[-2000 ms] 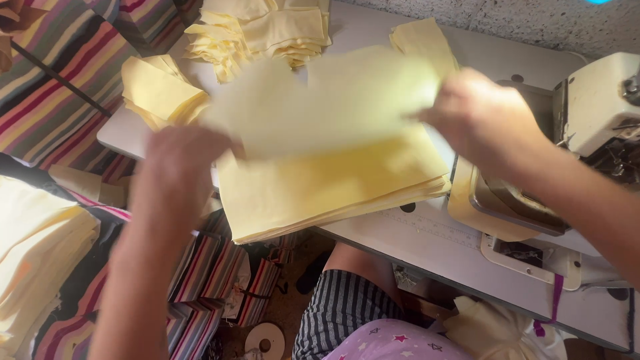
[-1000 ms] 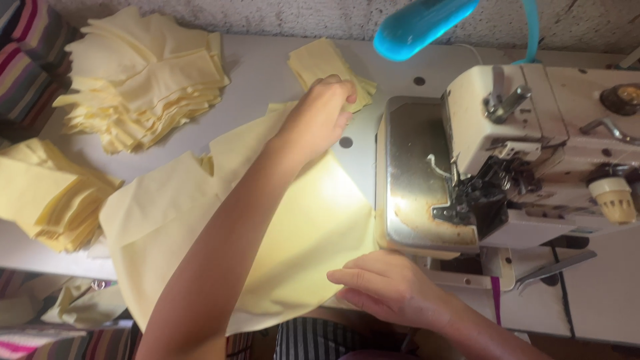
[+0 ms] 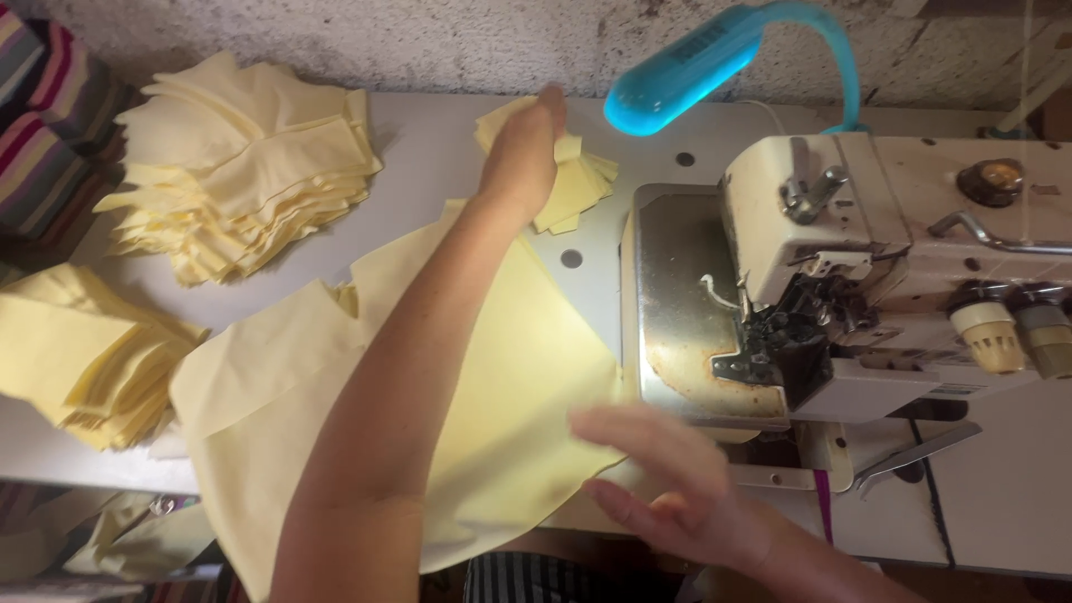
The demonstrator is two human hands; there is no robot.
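Observation:
My left hand [image 3: 523, 159] reaches across to a small pile of pale yellow fabric pieces [image 3: 578, 180] near the wall; its fingertips are mostly hidden, so a grip cannot be made out. Beneath that forearm, a large pale yellow fabric panel [image 3: 536, 352] lies spread out, its near part hanging past the table's front edge. Blurred, my right hand [image 3: 662, 477] hovers at the panel's right corner with fingers apart and nothing in it. Just right of the panel stands an overlock sewing machine [image 3: 804, 276] with a worn metal plate.
A tall ruffled stack of yellow fabric [image 3: 251, 159] lies at the back left, a folded stack [image 3: 100, 352] at the left edge. A blue lamp [image 3: 687, 71] arches over the back. Tweezers [image 3: 917, 456] rest by the machine's front. Striped cloth [image 3: 59, 126] is at the far left.
The panel, held up in both hands two seconds ago, now lies on the table. My left hand has gone to the small pile; my right hand has lifted off the panel's corner. The view has shifted right.

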